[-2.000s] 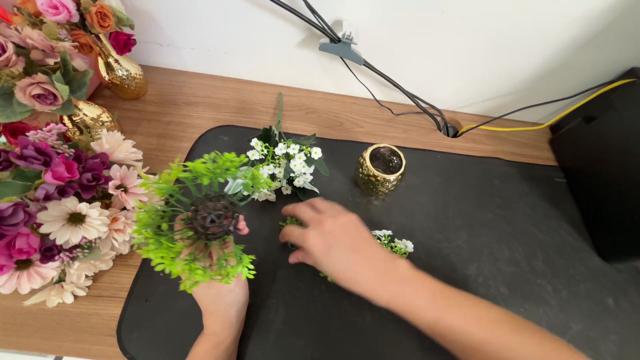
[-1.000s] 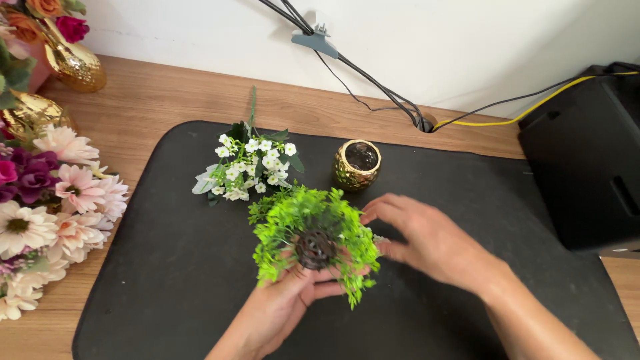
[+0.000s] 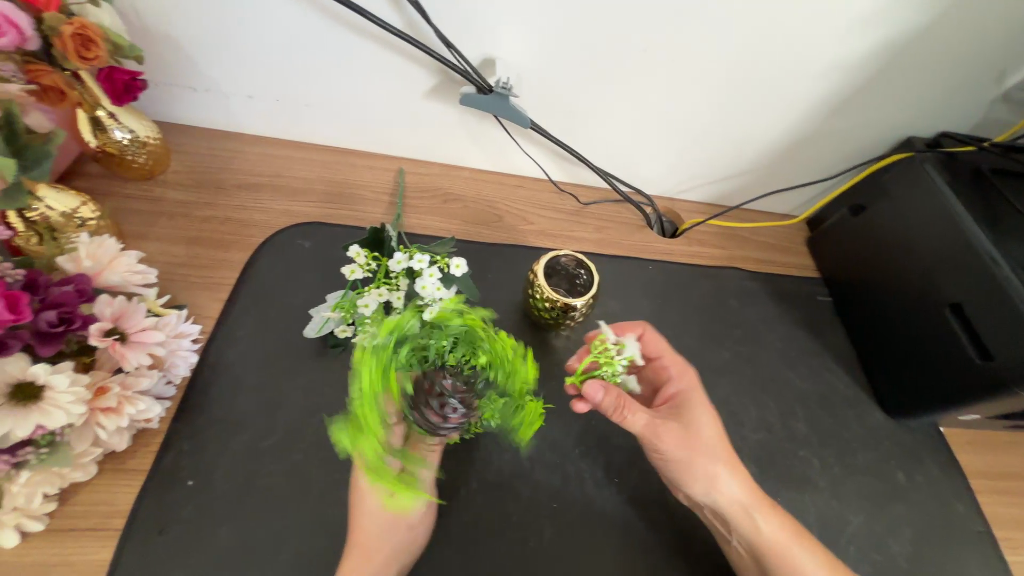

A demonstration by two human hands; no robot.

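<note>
My left hand [image 3: 412, 448] grips a bunch of green artificial foliage [image 3: 512, 376] from below, and the leaves hide most of its fingers. A dark brown, pine-cone-like piece [image 3: 442, 402] sits at the centre of the foliage, blurred by motion. To the right, my right hand [image 3: 640, 392] holds a small sprig of white artificial flowers [image 3: 610, 360] between thumb and fingers, apart from the bunch. Behind the foliage, a larger spray of white artificial flowers [image 3: 400, 276] lies on the black desk mat [image 3: 720, 352]. A small gold textured pot [image 3: 562, 290] stands upright beyond my hands.
Pink, purple and cream artificial flowers [image 3: 120, 336] crowd the left side, with a gold vase [image 3: 120, 136] behind them. A black box-shaped device [image 3: 920, 280] stands at the right. Black cables [image 3: 576, 152] run down the wall into a hole in the wooden desk [image 3: 264, 176].
My right hand, which was over the mat near a small white-flowered piece two seconds ago, now holds a white sprig up. The left hand still holds the foliage. The view has shifted.
</note>
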